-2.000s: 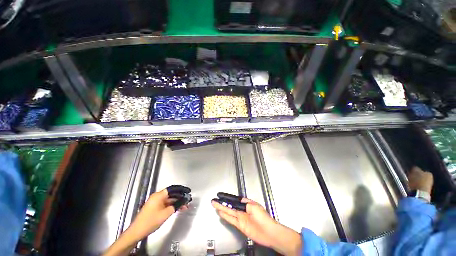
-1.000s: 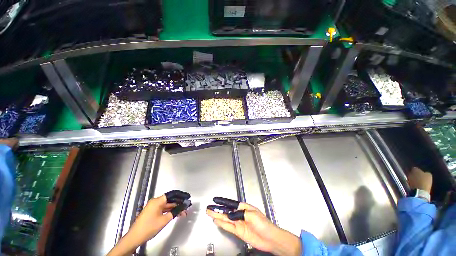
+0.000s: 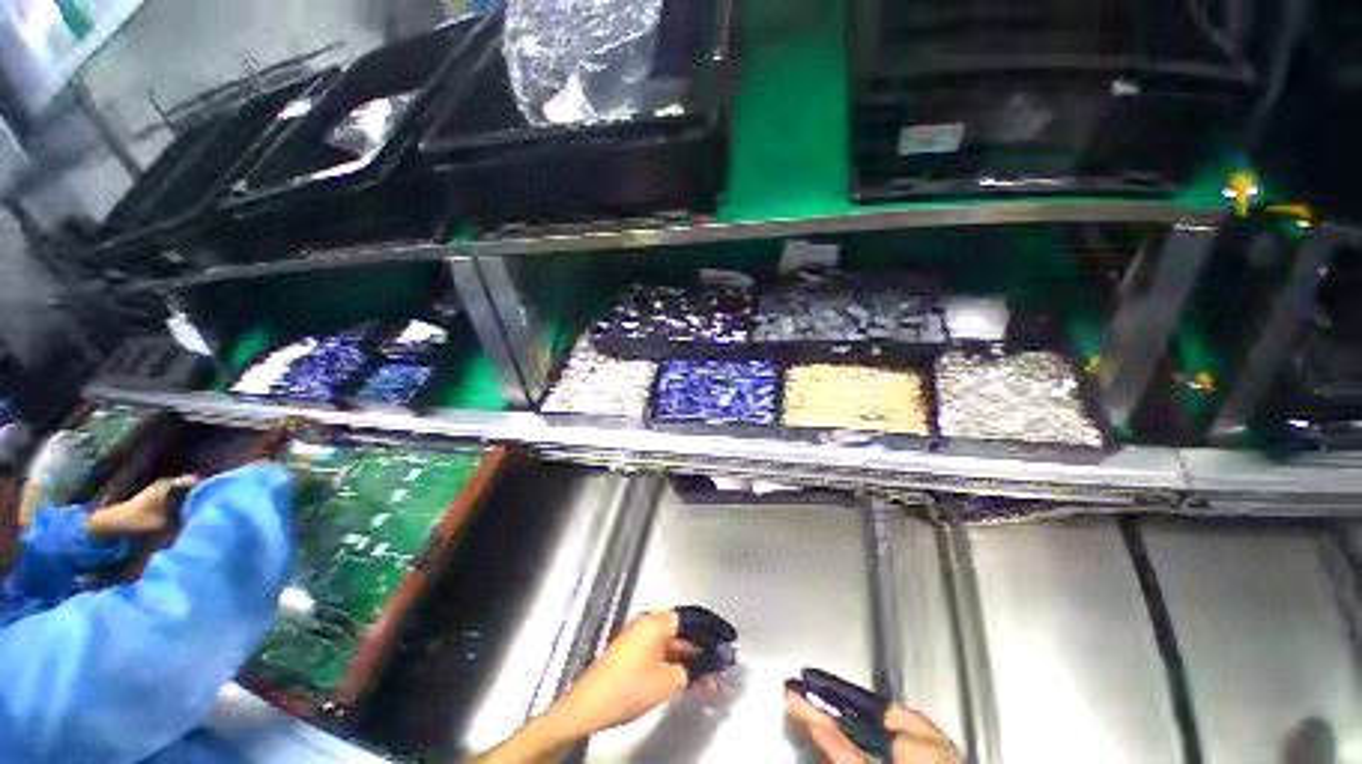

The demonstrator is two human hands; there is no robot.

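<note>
My left hand [image 3: 665, 664], with black finger cots, is above the bare metal bench [image 3: 762, 575]. A small silvery piece shows at its pinched fingertips. My right hand [image 3: 869, 722], also with black finger cots, is close by on the right, partly cut off by the lower edge. Small pale pieces show at its fingertips, too small to name. The hands are apart. In front stand bins of silver-white [image 3: 601, 384], blue [image 3: 717, 391], tan [image 3: 854, 399] and silver-white components [image 3: 1011, 400], with black [image 3: 672, 317] and grey ones [image 3: 849, 317] behind.
A green circuit board [image 3: 374, 523] lies in a carrier with a reddish-brown rail [image 3: 433, 575] at the left. Another person's blue sleeve [image 3: 165, 612] reaches beside it. Above are black totes [image 3: 575, 187] and a clear plastic bag [image 3: 583, 52]. Metal rails [image 3: 881, 597] cross the bench.
The view has turned left, so the bins and bench appear further right and more of the left board and neighbouring person shows. Both hands keep nearly the same pose. The person at the right is out of view.
</note>
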